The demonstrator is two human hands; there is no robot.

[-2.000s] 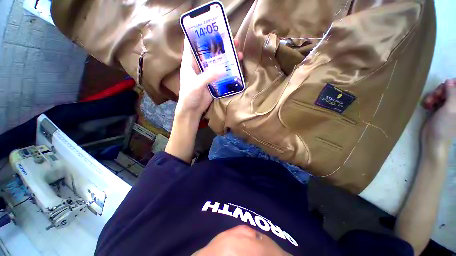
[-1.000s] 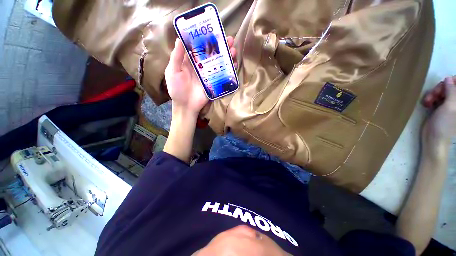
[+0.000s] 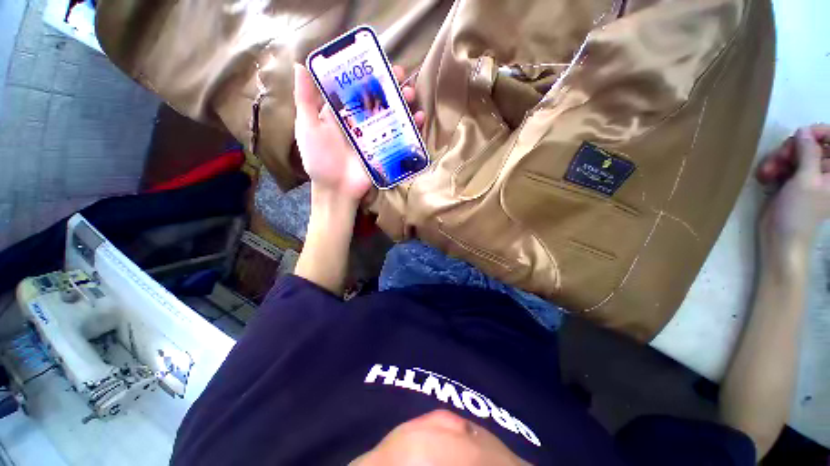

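Note:
My left hand holds a smartphone with a lit lock screen, palm up, fingertips showing at its right edge. The phone is above the tan-brown suit jacket, which lies inside up with shiny lining and pale basting stitches. A navy label with a gold mark sits beside the inside pocket welt. My right hand rests on the white table at the far right, fingers curled, partly cut off by the frame edge. No needle can be made out.
A white sewing machine stands on a white table at lower left. Red and black cloth lies beyond it. The white worktable shows right of the jacket. Blue denim shows below the jacket.
My left hand has moved the phone slightly left and down, and its thumb has left the screen. The jacket with its label has shifted slightly left. My right hand has moved slightly, its fingers still curled.

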